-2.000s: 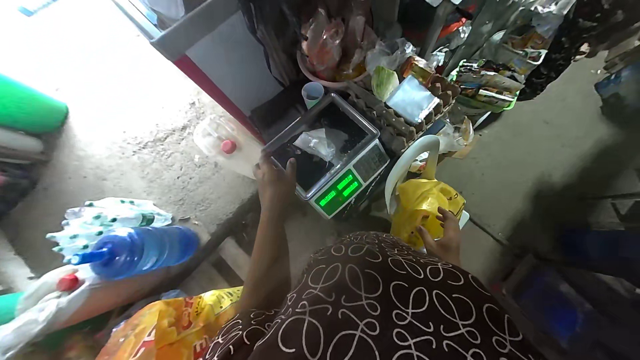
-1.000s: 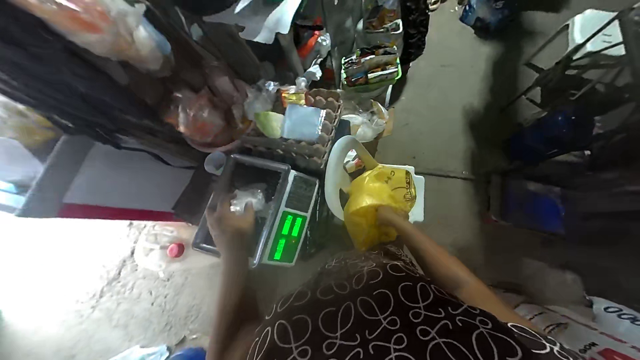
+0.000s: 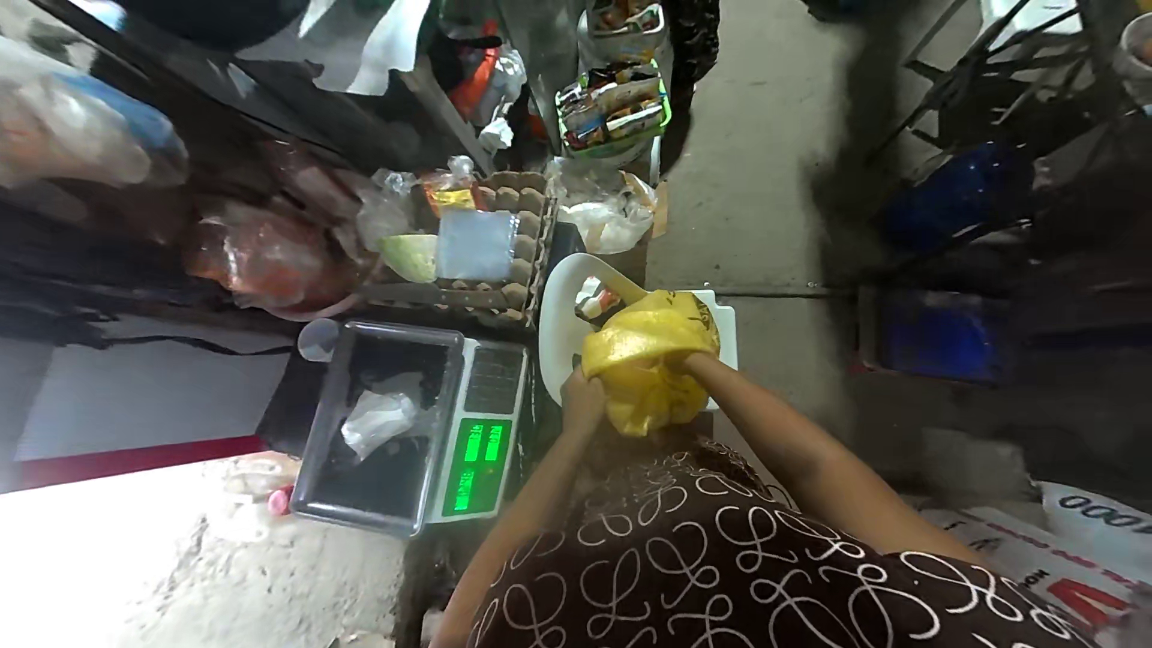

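A yellow plastic bag (image 3: 652, 360) with its rim folded over hangs on the white plastic chair (image 3: 560, 310). My left hand (image 3: 583, 391) is at the bag's left side, its fingers partly hidden, so its grip is unclear. My right hand (image 3: 697, 367) reaches into the bag and is mostly hidden by the plastic. To the left stands a digital scale (image 3: 463, 360) with a lit green display. On its clear-rimmed tray lies a small white plastic bag (image 3: 380, 421), which neither hand touches.
Beyond the scale, a cardboard egg tray (image 3: 517, 193) holds a clear plastic packet (image 3: 475, 245) and a pale green wedge (image 3: 409, 257). A clear cup (image 3: 319, 339) stands by the scale's corner. Farther off is a green-rimmed basket of packets (image 3: 615, 108). Blue crates (image 3: 945, 337) are at right.
My left hand has left the small white bag on the scale and moved right to the yellow bag. My right hand remains at the yellow bag. The view has swung since the first frame.
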